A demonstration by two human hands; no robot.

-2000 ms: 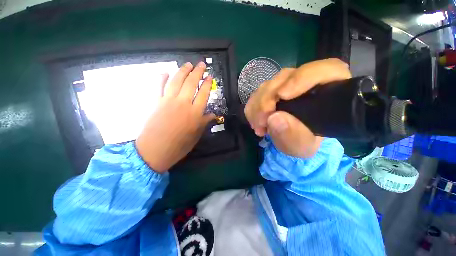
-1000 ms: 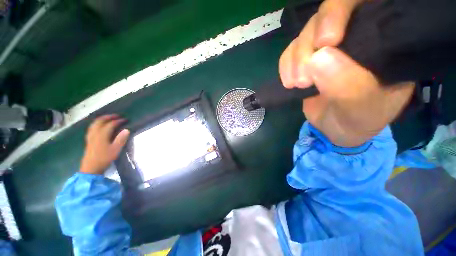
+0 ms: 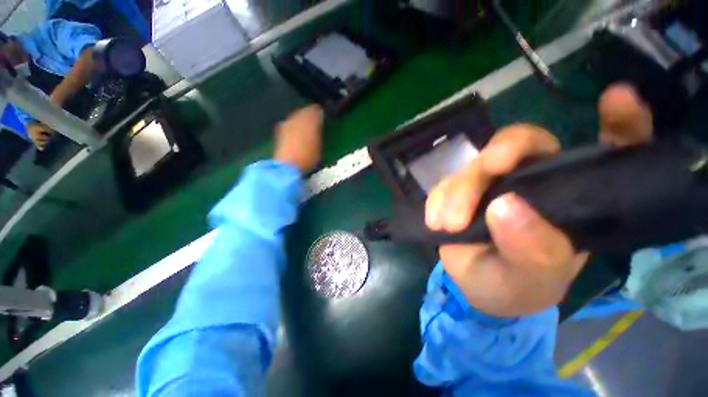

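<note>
My right hand [image 3: 516, 213] is closed around a thick black electric screwdriver [image 3: 605, 198]. The tool's tip [image 3: 378, 229] points left, just above and right of the round silver screw dish [image 3: 338, 264]. My left hand [image 3: 300, 138] is blurred over the green conveyor, beside the near corner of a black tray [image 3: 289, 71] holding an open tablet unit [image 3: 338, 56]. Its fingers are unclear, and I cannot tell if it touches the tray. Another black tray [image 3: 392, 159] with a unit [image 3: 444, 161] lies behind the screwdriver, partly hidden by my right hand.
The white edge rail [image 3: 341, 172] runs diagonally between bench and conveyor. A third tray [image 3: 132, 190] with a unit lies on the conveyor at left. Across it are a person's blue sleeve [image 3: 58, 46] and a white box [image 3: 194, 35]. A pale green fan [image 3: 671, 283] stands at right.
The view has swung toward the conveyor. The tray and unit left of the dish are gone from the bench. My left hand has moved forward over the conveyor; my right hand still holds the screwdriver.
</note>
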